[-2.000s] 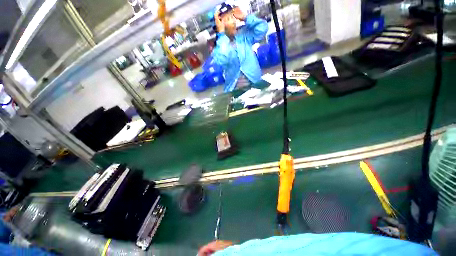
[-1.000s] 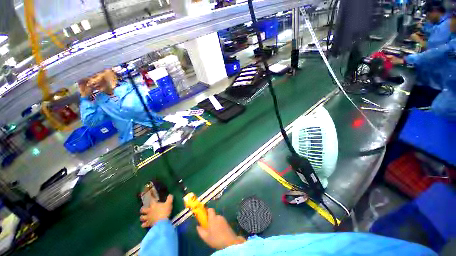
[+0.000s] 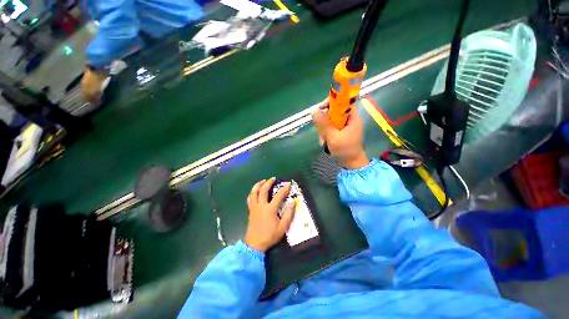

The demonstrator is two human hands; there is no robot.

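Note:
The black phone assembly (image 3: 302, 225), with a pale patterned inside, lies at the bench's near edge in front of me. My left hand (image 3: 268, 215) rests on its left side, fingers over the upper left part. My right hand (image 3: 342, 136) is closed around the orange electric screwdriver (image 3: 347, 90), up and right of the unit. The screwdriver hangs on a black cord; its tip is mostly hidden by my hand and is not over the unit.
Stacked black trays (image 3: 59, 258) stand at the left. Two dark dishes (image 3: 167, 210) lie left of centre; another dish (image 3: 325, 167) is partly behind my right hand. A mint-green fan (image 3: 493, 81) and black box (image 3: 447, 124) are at the right. Another person's hand (image 3: 93, 84) shows far left.
The unit has come from the far side of the pale strips to the near edge under my left hand. My right hand holds the screwdriver further from the unit. The view has tilted down.

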